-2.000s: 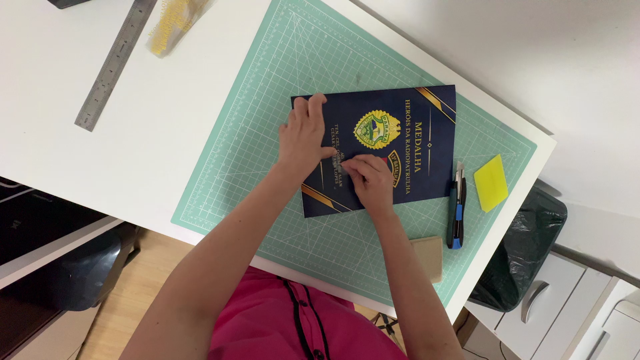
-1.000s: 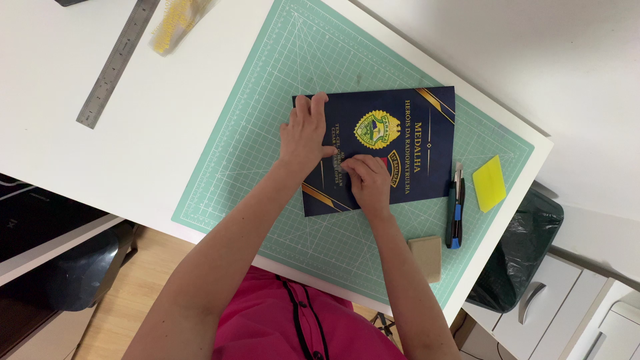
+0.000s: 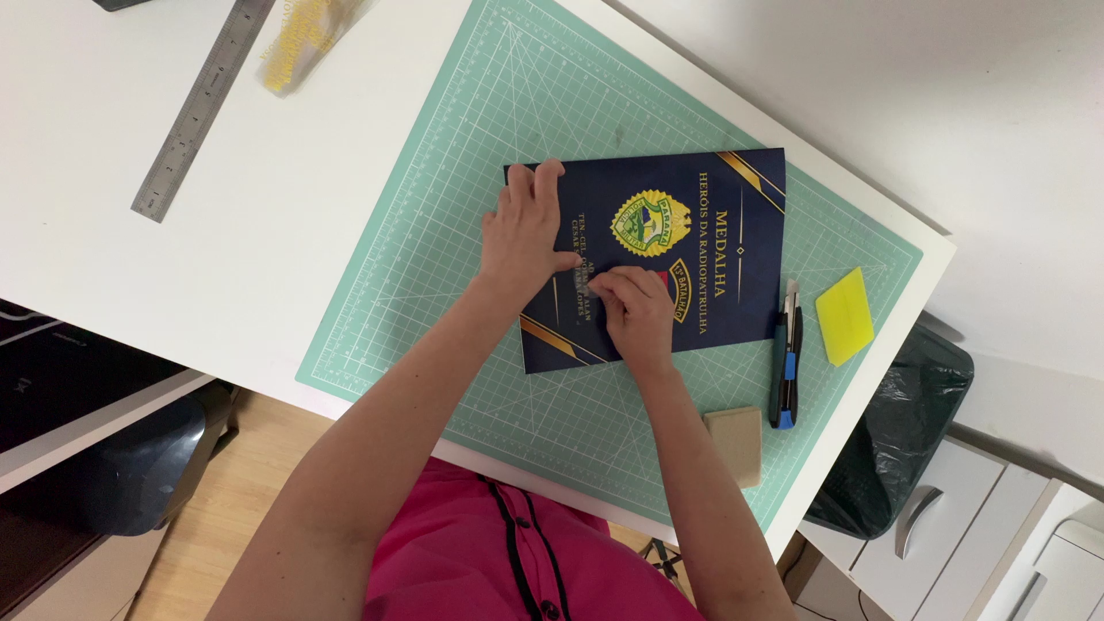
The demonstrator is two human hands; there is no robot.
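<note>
A dark blue printed folder or cover [image 3: 750,250] with gold lettering and an emblem lies on a green cutting mat [image 3: 431,259]. My left hand [image 3: 522,233] rests on its left part, fingers spread over the edge and thumb on the printed text. Beside that thumb, my right hand [image 3: 638,310] has thumb and index finger pinched together at the lettering; whether something small is between them cannot be told. Right of the cover lie a utility knife with a bared blade [image 3: 787,362] and a yellow plastic scraper [image 3: 845,316]. A beige block [image 3: 736,444] sits near my right forearm.
A steel ruler [image 3: 194,121] and a clear film piece with yellow print [image 3: 306,43] lie on the white table [image 3: 259,285] at the upper left. Beyond the right table edge stands a bin lined with a black bag [image 3: 906,431], beside white drawers [image 3: 940,500].
</note>
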